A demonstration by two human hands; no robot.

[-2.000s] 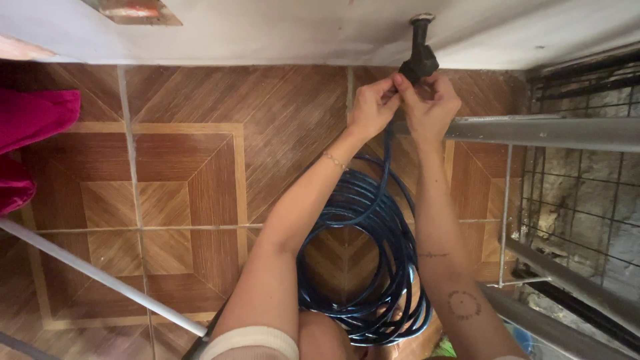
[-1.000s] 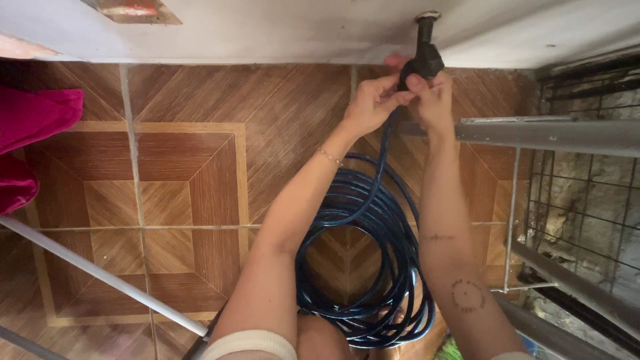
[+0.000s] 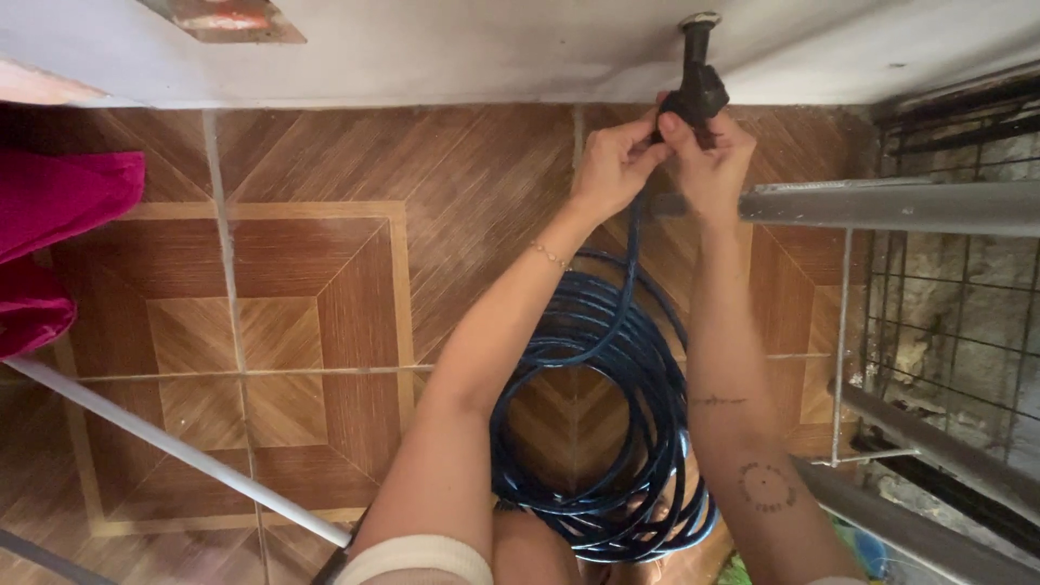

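A black faucet (image 3: 697, 88) sticks out of the white wall at the upper right of the middle. Both my hands meet at its lower end. My left hand (image 3: 615, 166) pinches around the hose end just under the outlet; the exact grip is partly hidden by the fingers. My right hand (image 3: 715, 158) holds the faucet's outlet, thumb in front. From between the hands a blue hose (image 3: 632, 244) runs down to a coil of the same blue hose (image 3: 520, 455), which lies on the tiled floor between my forearms.
Grey metal tubes (image 3: 894, 207) and a black wire grid (image 3: 959, 325) stand at the right. A white pole (image 3: 179, 451) slants across the lower left. Magenta cloth (image 3: 65, 199) hangs at the left edge. The white wall (image 3: 455, 57) bounds the brown tiled floor (image 3: 284, 260).
My hands stay at the faucet's lower end while the fingers shift their hold slightly. The coil has not plainly moved.
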